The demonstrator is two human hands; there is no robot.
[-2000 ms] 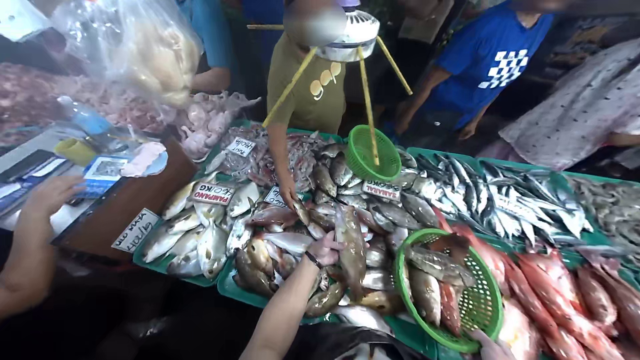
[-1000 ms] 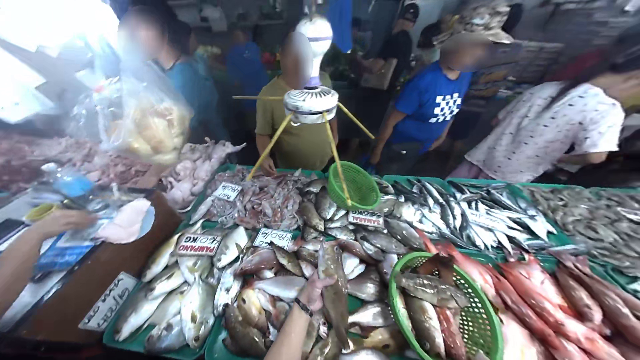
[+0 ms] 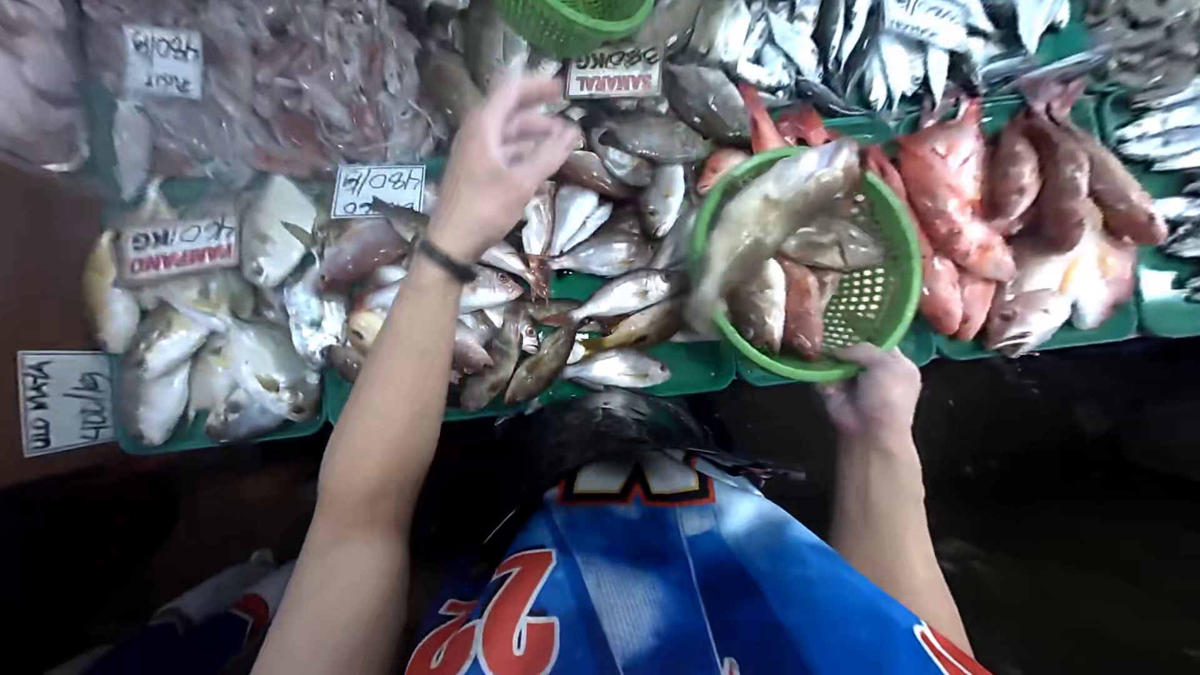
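Observation:
My left hand [image 3: 511, 145], blurred, has its fingers apart over the fish display and holds nothing. At its wrist is a dark band. A green perforated plastic basket [image 3: 905, 267] has its near rim in the grip of my right hand [image 3: 877, 384]. Several fish lie inside, among them a reddish fish [image 3: 802, 309] and a brownish-gray fish [image 3: 834, 246]. A larger, pale brown fish [image 3: 773, 220], blurred, lies across the basket's left side, its lower end over the rim. Below my left hand, small silvery fish [image 3: 621, 368] rest in a green tray [image 3: 703, 366].
Red fish [image 3: 956, 206] fill a tray at the right. Silver pompano [image 3: 248, 370] lie at the left with a price sign [image 3: 178, 248]. Another green basket [image 3: 577, 23] is at the top. Squid [image 3: 309, 84] lie at the upper left. The tray edges run just beyond my body.
The larger brown fish, held in my left hand earlier, is now at the basket, and my left hand is empty. The view has tilted down.

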